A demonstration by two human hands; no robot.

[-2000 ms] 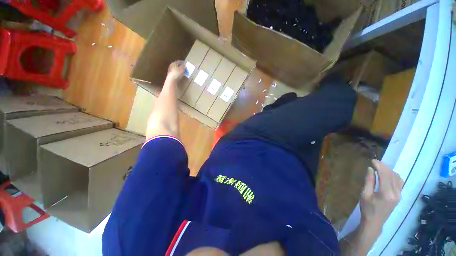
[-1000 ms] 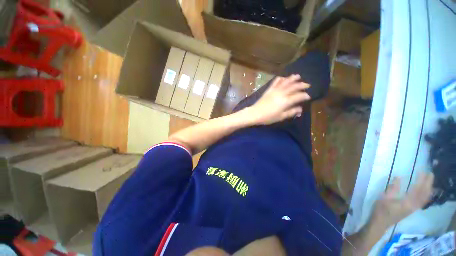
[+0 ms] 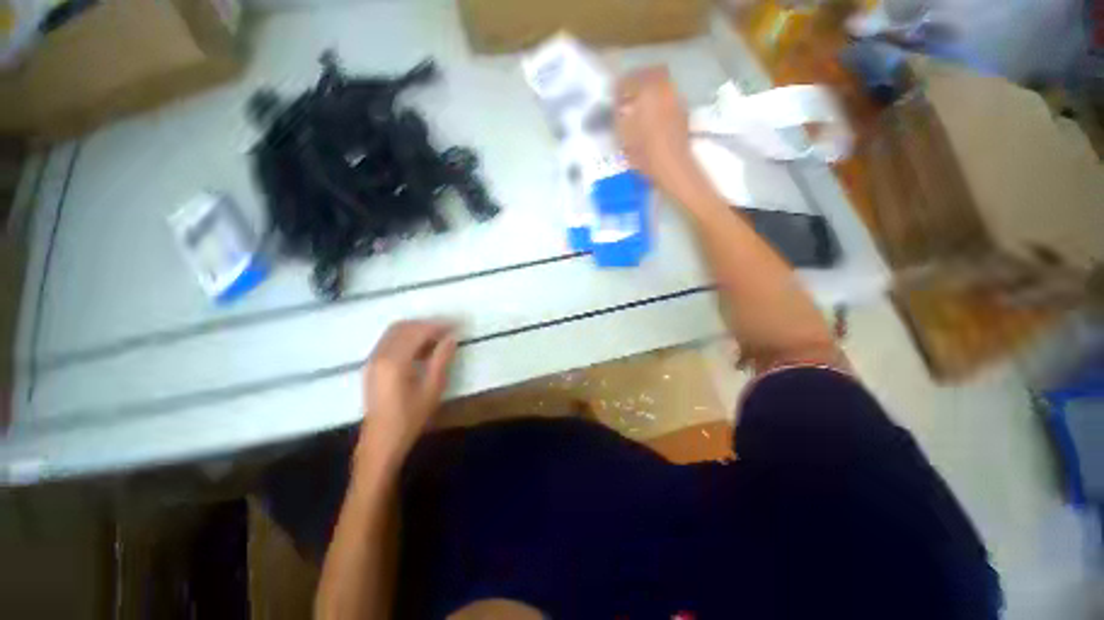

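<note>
My left hand (image 3: 412, 363) is over the front edge of the white table (image 3: 521, 317), fingers loosely curled and apart, with nothing seen in it. My right hand (image 3: 650, 119) reaches across the table to a pile of blue and white retail boxes (image 3: 620, 220), at the pile's right side. It is blurred, and I cannot tell whether its fingers grip a box. A tangled heap of black cables (image 3: 363, 170) lies left of the pile. One single retail box (image 3: 216, 246) lies left of the heap.
A black phone (image 3: 793, 237) lies partly behind my right forearm. A white looping label strip (image 3: 787, 119) is beyond it. Brown cartons stand at the table's back left (image 3: 115, 73) and back middle (image 3: 581, 22). Blurred brown cartons are on the right.
The view has turned from the floor cartons to the table. My right hand now reaches to the retail boxes. My left hand has moved from over my lap to the table edge.
</note>
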